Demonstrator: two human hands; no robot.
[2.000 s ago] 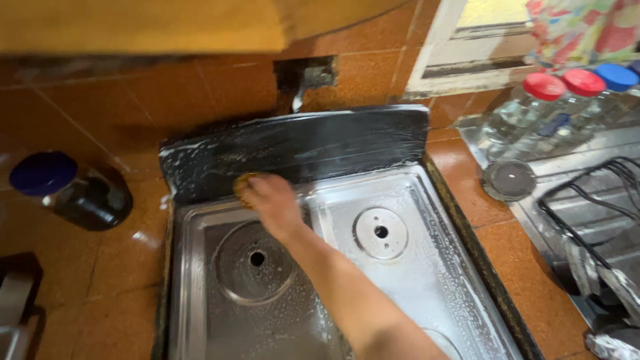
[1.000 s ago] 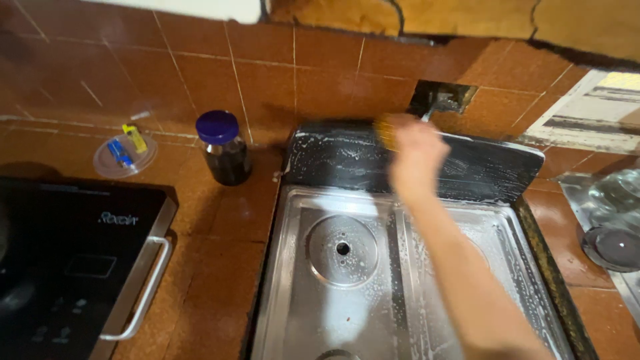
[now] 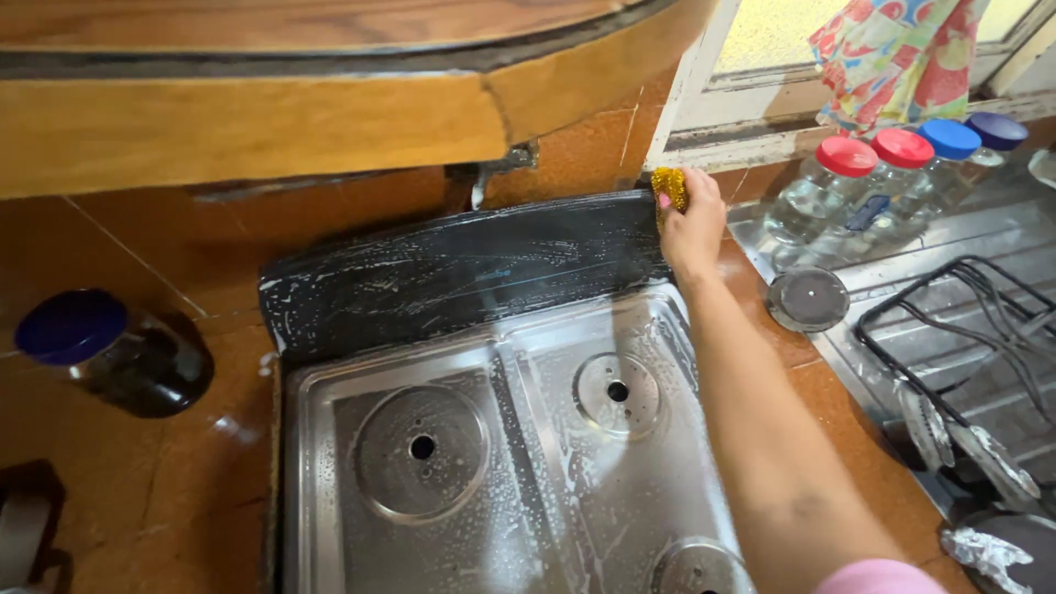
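My right hand (image 3: 695, 219) grips a gold scouring pad (image 3: 669, 190) at the right end of the black backsplash panel (image 3: 462, 268) of a gas stove. Streaks of suds cover that panel. Below it, the steel stovetop (image 3: 511, 412) is wet with soapy drops, and its round burner seats are bare. My left hand is out of view.
A jar with a dark blue lid (image 3: 73, 327) stands left of the stove. On the right are a round burner part (image 3: 808, 299), black pan grates (image 3: 957, 330) on a steel drainboard, and bottles with red and blue lids (image 3: 846, 157). A wooden cabinet edge (image 3: 247, 124) hangs above.
My right hand, with the scouring pad, has moved right along the black panel, from its left part to its right end. The view has swung left and back.
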